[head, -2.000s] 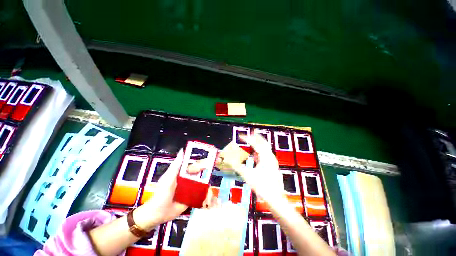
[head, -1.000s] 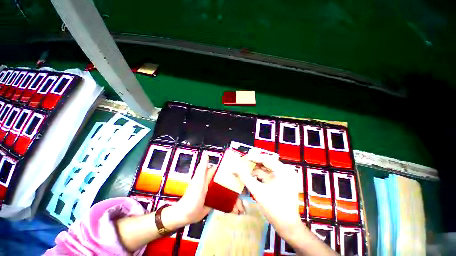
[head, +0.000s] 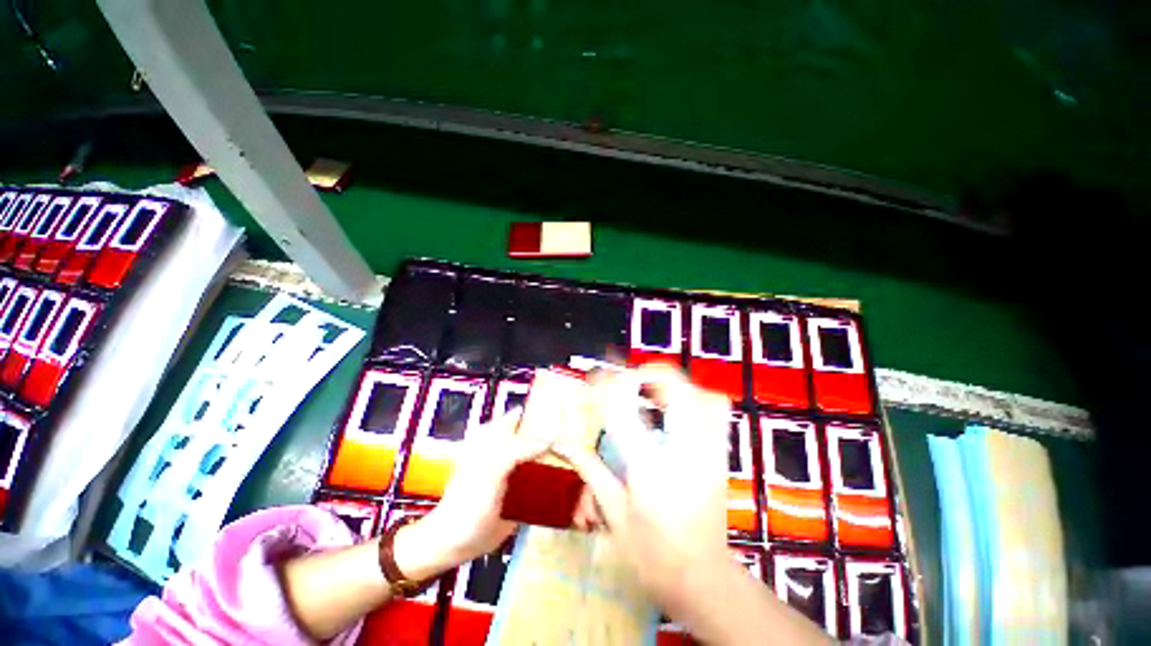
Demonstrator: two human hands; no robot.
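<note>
My left hand (head: 477, 495) holds a red housing (head: 543, 493) over the black blister tray (head: 429, 318). A cream-tan pad (head: 550, 406) covers the housing's far end. My right hand (head: 666, 473) is on the pad with its fingers bent over the far end; the fingertips are blurred, and whether they grip anything cannot be told. Below the hands lies a tan and light-blue adhesive sheet (head: 574, 593). The tray holds red and orange housings with white-outlined windows; several pockets at its far left are empty.
A finished housing (head: 550, 239) lies on the green belt beyond the tray. A grey-white post (head: 234, 139), a spent liner sheet (head: 227, 429) and a neighbouring tray (head: 76, 297) are at left. A sheet stack (head: 1003, 543) is at right.
The pad, held apart from the housing two seconds ago, now lies over its window end. My right hand has moved onto it. The whole view has shifted slightly.
</note>
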